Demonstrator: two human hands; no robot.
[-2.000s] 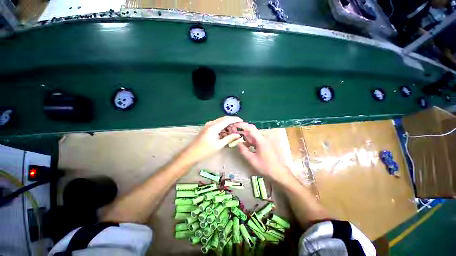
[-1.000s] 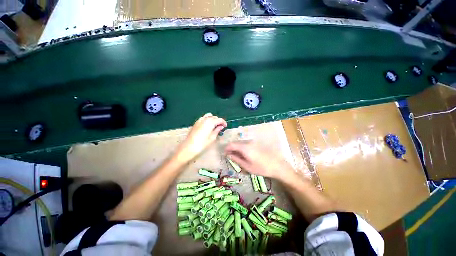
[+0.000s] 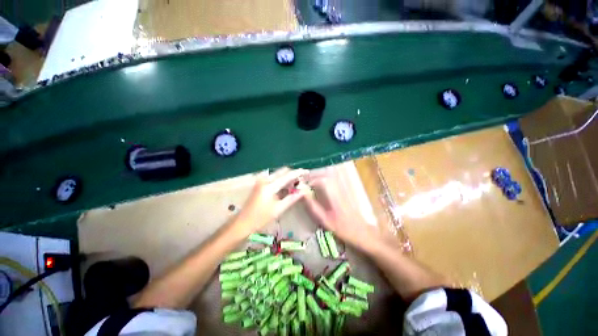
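My left hand (image 3: 269, 200) and my right hand (image 3: 331, 203) are close together over the cardboard near the belt's edge. My left hand's fingers hold a small battery cell (image 3: 303, 188) with red leads. My right hand is blurred beside it, and I cannot tell whether it grips anything. A heap of green battery cells (image 3: 269, 289) lies on the bench below my hands. Two cells (image 3: 326, 243) lie side by side to the right of the heap.
The green conveyor belt (image 3: 262, 98) carries an upright black housing (image 3: 311, 109), a lying housing (image 3: 160, 163) and several white-faced discs (image 3: 343, 130). A blue bundle (image 3: 506, 184) lies on the right cardboard (image 3: 446, 230). A white box with a red-lit switch (image 3: 50, 262) stands at left.
My hands were apart a second ago and are now together again. The cell that lay by my right hand has left that spot. Belt items have shifted right in view, at least at left and centre.
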